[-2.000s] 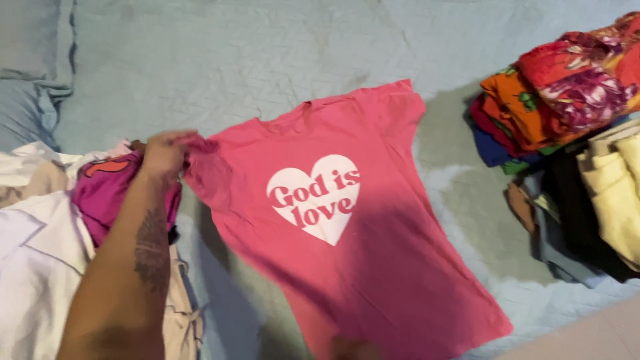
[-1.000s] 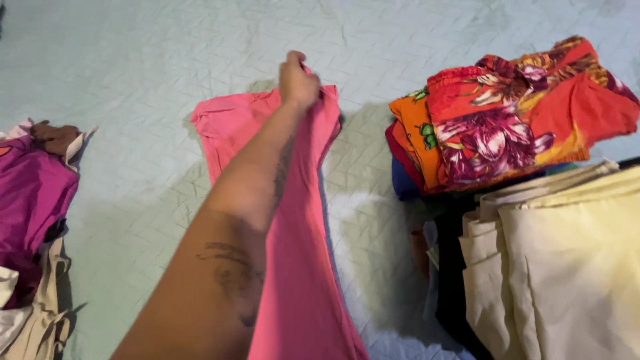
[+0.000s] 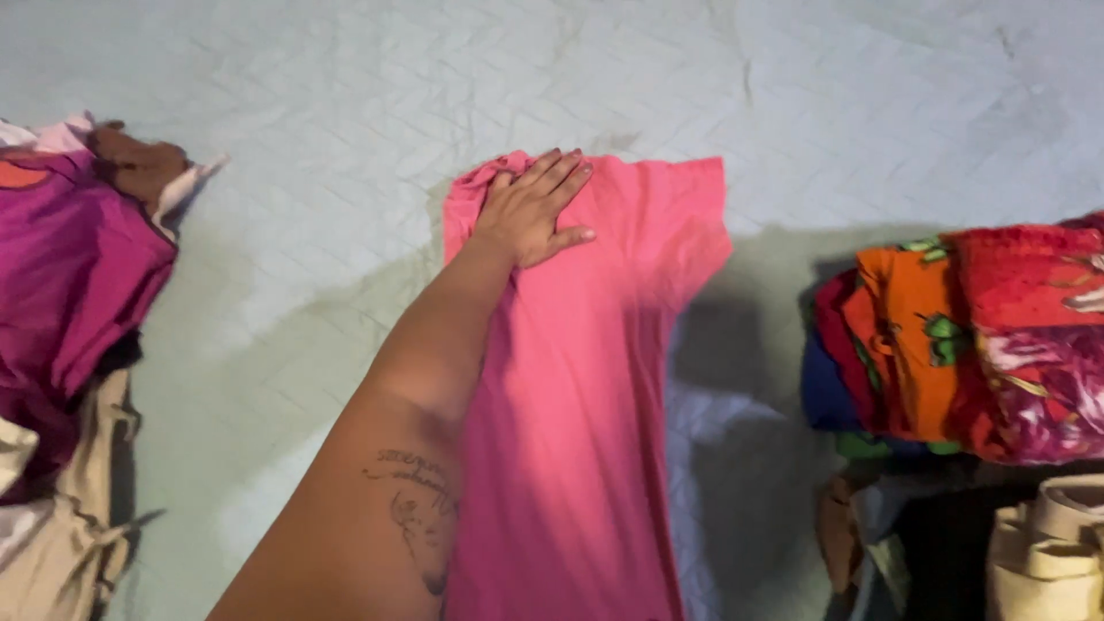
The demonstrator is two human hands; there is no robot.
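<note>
A pink T-shirt (image 3: 578, 371) lies folded lengthwise on a pale green-blue quilted bedspread, its printed front out of sight. One sleeve points right at the top, and the fabric near the collar is bunched at the upper left. My left hand (image 3: 539, 207) rests flat on the upper part of the shirt, palm down, fingers spread and thumb out to the right. The tattooed forearm crosses over the shirt's left edge from below. My right hand is out of the picture.
At the left is a loose heap of clothes with a magenta garment (image 3: 78, 285) and beige fabric (image 3: 95, 483). At the right stand folded piles, one with orange cloth (image 3: 914, 336) and red floral cloth (image 3: 1035, 371), another with cream fabric (image 3: 1044, 552) beside black cloth (image 3: 940, 543).
The pink T-shirt, spread out with its heart print showing two seconds ago, is now folded lengthwise. My left hand has gone from its left sleeve to lying flat near the top.
</note>
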